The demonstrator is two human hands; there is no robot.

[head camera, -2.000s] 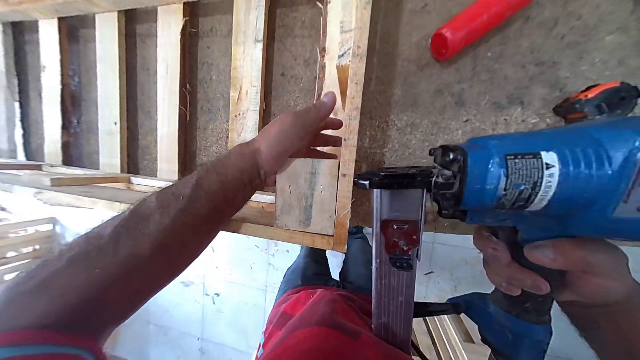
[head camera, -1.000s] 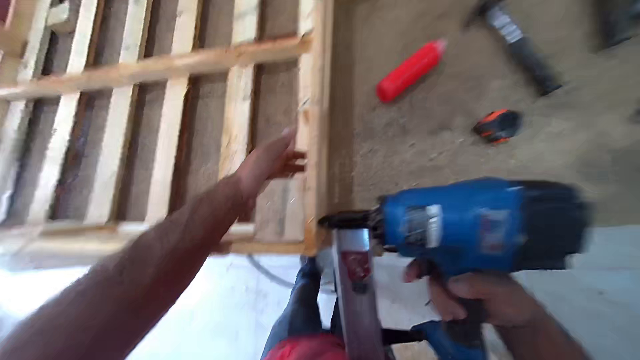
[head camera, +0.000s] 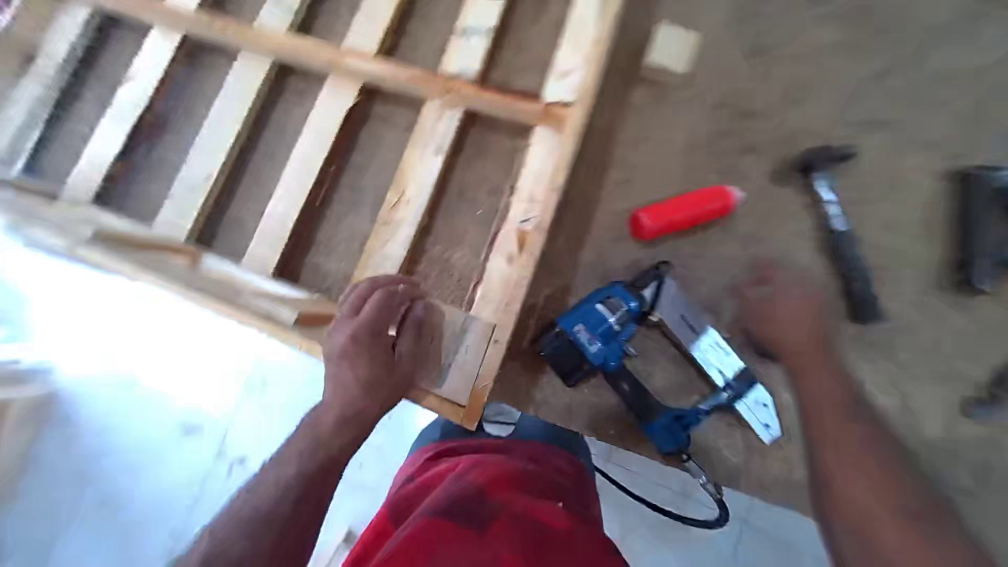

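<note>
A slatted wooden frame [head camera: 512, 236] lies on the worktop, left of centre. My left hand [head camera: 378, 339] rests with bent fingers on its near corner, over a flat wooden block [head camera: 457, 358]; whether it grips the block is hidden. A blue pneumatic nail gun [head camera: 602, 331] lies on its side just right of that corner, its magazine slanting toward the near right. My right hand [head camera: 780, 311] is blurred above the worktop, between the magazine and a hammer [head camera: 841, 236]; its fingers cannot be made out. A red plastic bottle [head camera: 685, 213] lies beyond the nail gun.
A small wood block [head camera: 672, 47] lies at the far side. A dark tool [head camera: 982, 228] is at the right edge, with another dark item [head camera: 988, 394] nearer. A black air hose [head camera: 669, 516] hangs from the nail gun past the worktop's near edge.
The nail gun, held in my right hand before, now lies on the worktop, and that hand is off it to the right. My left hand has come down to the frame's near corner.
</note>
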